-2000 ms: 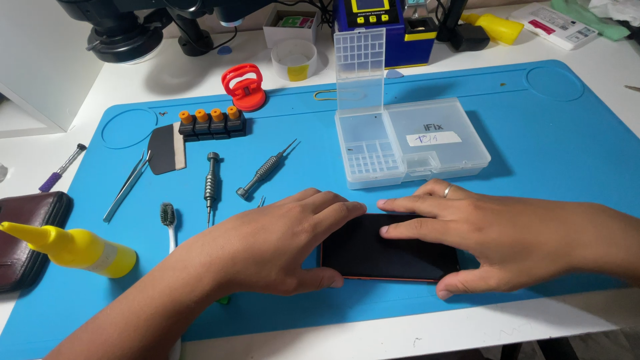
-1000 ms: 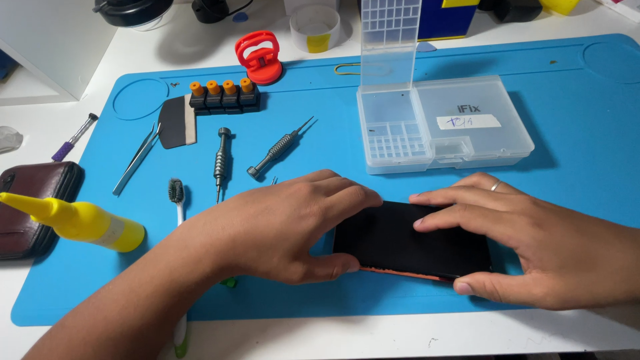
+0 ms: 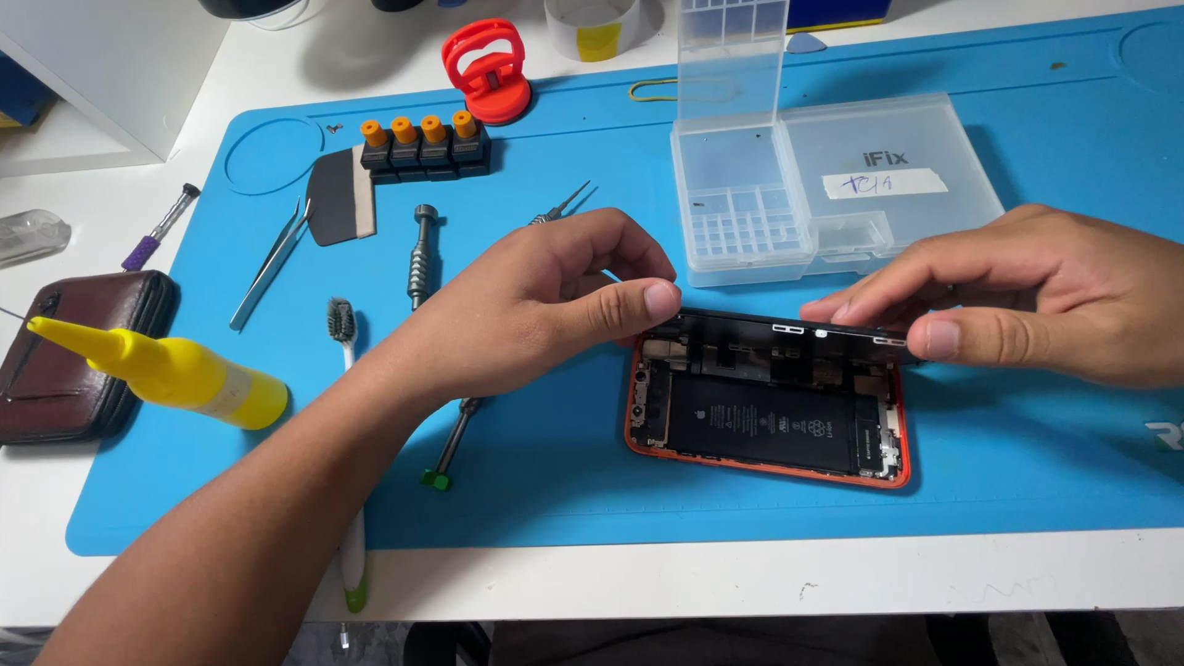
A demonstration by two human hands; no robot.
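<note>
An orange-framed phone body (image 3: 768, 462) lies on the blue silicone mat, its battery (image 3: 763, 424) and inner parts exposed. The phone's screen assembly (image 3: 795, 335) is tilted up along the far long side of the body. My left hand (image 3: 564, 301) grips the screen's left end between thumb and fingers. At its right end my right hand (image 3: 1027, 296) holds it the same way, thumb on the near face. Whether flex cables join screen and body cannot be told. Behind the hands sits a clear plastic parts box (image 3: 888, 139) with one small lid raised.
Left of the phone lie a precision screwdriver (image 3: 421, 250), a toothbrush (image 3: 342, 324), tweezers (image 3: 268, 268) and a yellow squeeze bottle (image 3: 194, 375). Farther back are orange-topped black clamps (image 3: 425, 153) and a red suction cup (image 3: 495, 83). A brown zip case (image 3: 83, 361) rests at far left.
The screen lay flat over the phone body in the earlier frames; now it is lifted and tilted, showing the inside. Both hands have gone from resting on it to gripping its ends.
</note>
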